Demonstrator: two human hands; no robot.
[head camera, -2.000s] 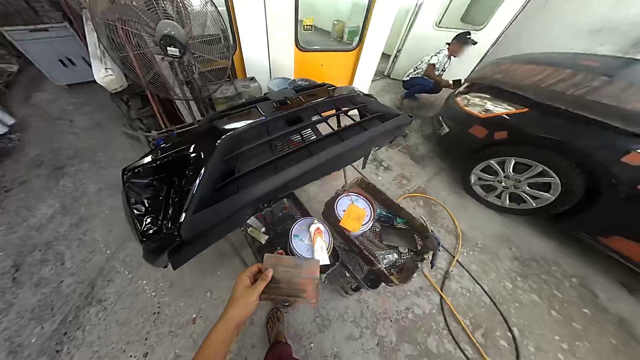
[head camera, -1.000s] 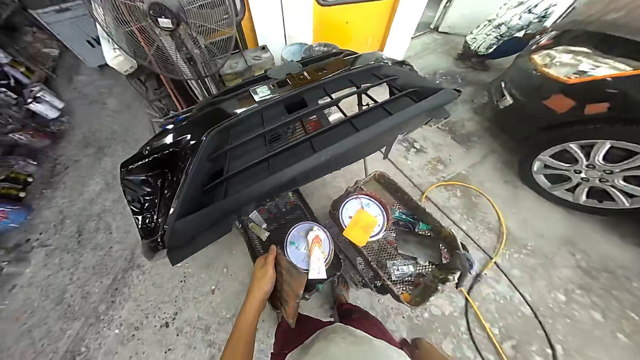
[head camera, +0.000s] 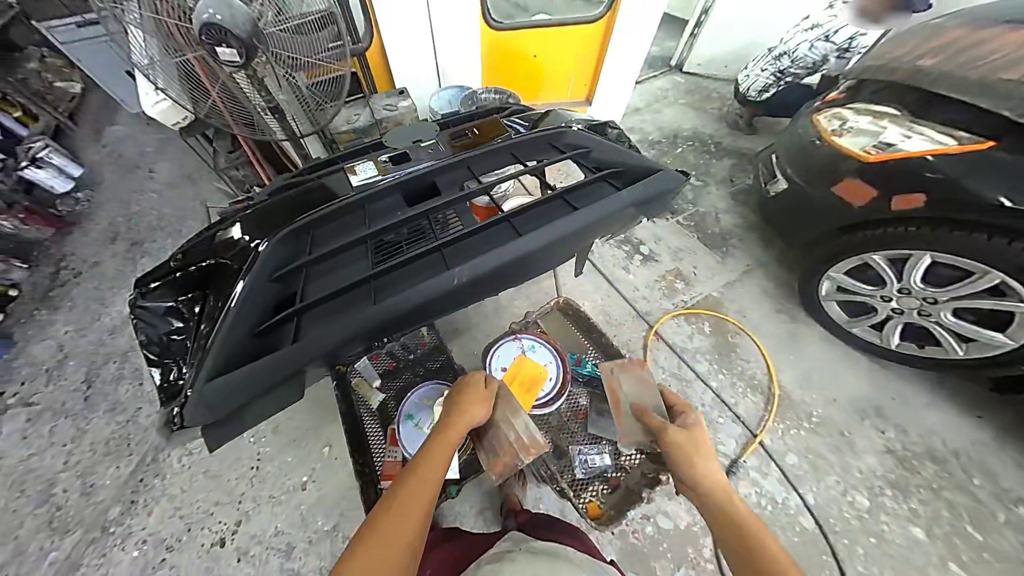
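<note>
My left hand (head camera: 470, 402) grips a stained, flat rectangular plate (head camera: 510, 436), smeared grey and reddish, over the gap between two mesh trays. My right hand (head camera: 678, 436) holds a thinner flat plate (head camera: 632, 400), coated grey and reddish, above the right mesh tray (head camera: 564, 308). Between the hands, a yellow spreader (head camera: 526, 382) lies on a round can lid (head camera: 552, 360). Another round lid (head camera: 414, 420) is beside my left forearm, on the left mesh tray (head camera: 348, 432), partly hidden by that hand.
A black car bumper (head camera: 448, 256) spans the space ahead. A pedestal fan (head camera: 232, 64) stands behind it at left. At right are a black car (head camera: 896, 192), a crouching person (head camera: 800, 64) and a yellow hose (head camera: 772, 384) on the floor. Cluttered items line the far left.
My right hand has come into view holding a flat plate. My left hand has moved right with its plate, from beside the left lid to between the two lids.
</note>
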